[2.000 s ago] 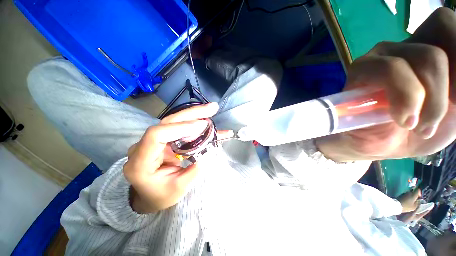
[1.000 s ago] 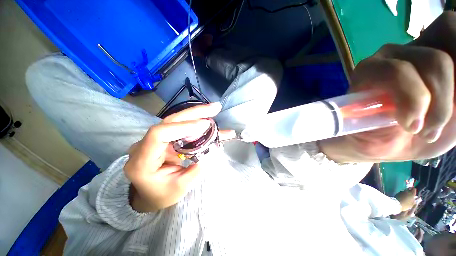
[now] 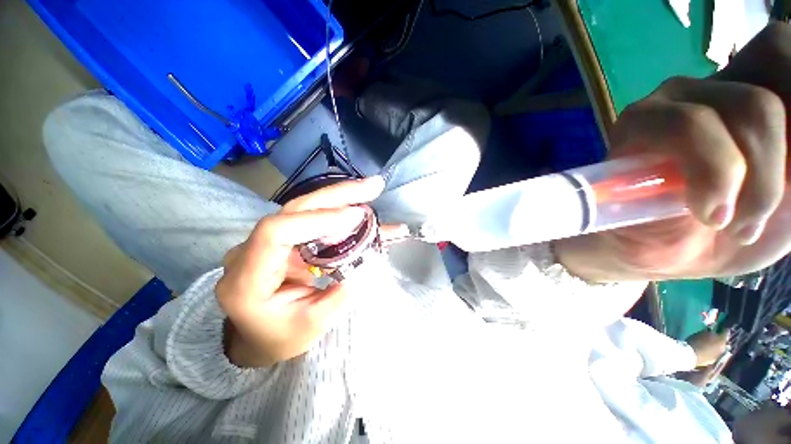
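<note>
My left hand (image 3: 282, 273) holds a round metal-rimmed unit (image 3: 347, 247) upright on its edge between thumb and fingers, over my lap. An orange-yellow spot shows at its lower edge. My right hand (image 3: 707, 165) is closed around the rear of a large clear syringe (image 3: 520, 212), which lies nearly level. The syringe has a dark seal ring, a pale barrel in front of it and an orange-red plunger (image 3: 637, 184) behind. Its tip points at the unit's right edge, with a slim thin piece (image 3: 397, 236) between them. Glare hides whether they touch.
A blue plastic bin (image 3: 208, 43) is at the upper left, with a blue-handled tool (image 3: 250, 130) with a thin metal nozzle on its rim. A thin cord (image 3: 330, 78) hangs beside it. The green bench (image 3: 646, 52) bears white paper scraps (image 3: 737, 26). Another person's hand (image 3: 711, 347) shows lower right.
My right hand has shifted slightly right, and the syringe's dark seal ring sits a little further from the tip. My left hand and the unit have hardly moved.
</note>
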